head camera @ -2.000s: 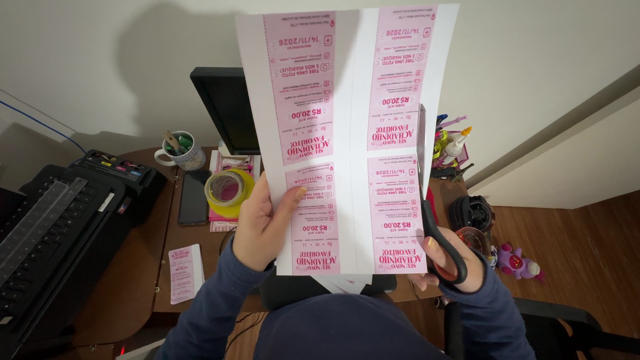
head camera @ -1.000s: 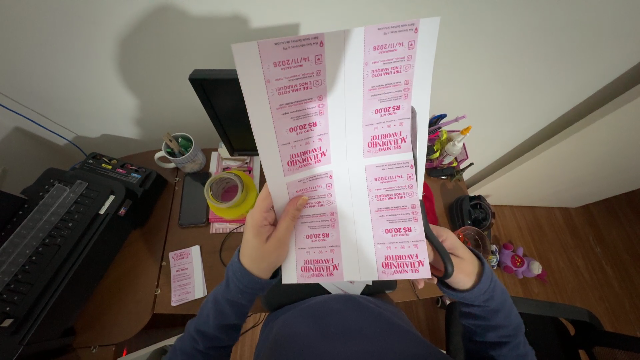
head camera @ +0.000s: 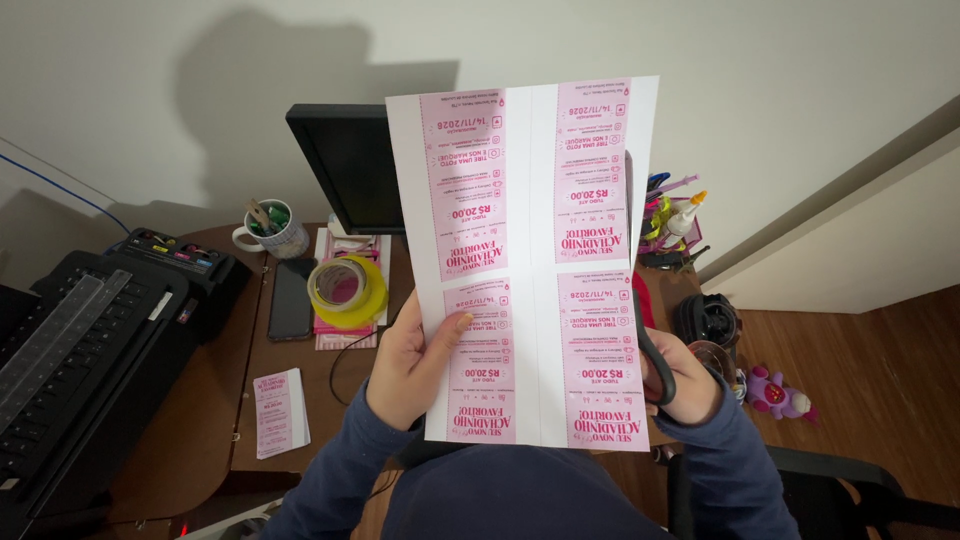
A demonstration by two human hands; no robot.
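A white paper sheet (head camera: 531, 300) printed with several pink flyers bearing writing is upright before me. My left hand (head camera: 412, 364) holds its lower left side, thumb on the front, fingers hidden behind. My right hand (head camera: 682, 379) grips black-handled scissors (head camera: 658, 367) at the sheet's right edge. One blade shows along the edge of the upper right flyer; the rest is partly hidden by the paper. The right margin is cut loose along the lower right flyer, while a white strip remains beside the upper right one.
On the brown desk (head camera: 202, 420) are a stack of cut flyers (head camera: 281, 412), tape rolls (head camera: 349, 292), a phone (head camera: 291, 300) and a mug (head camera: 274, 232). A black printer (head camera: 97, 337) stands left, a monitor (head camera: 337, 165) behind the sheet. A plush toy (head camera: 780, 394) lies on the floor.
The sheet has come down a little in view and now leans slightly the other way. Both hands keep their hold on the sheet and the scissors.
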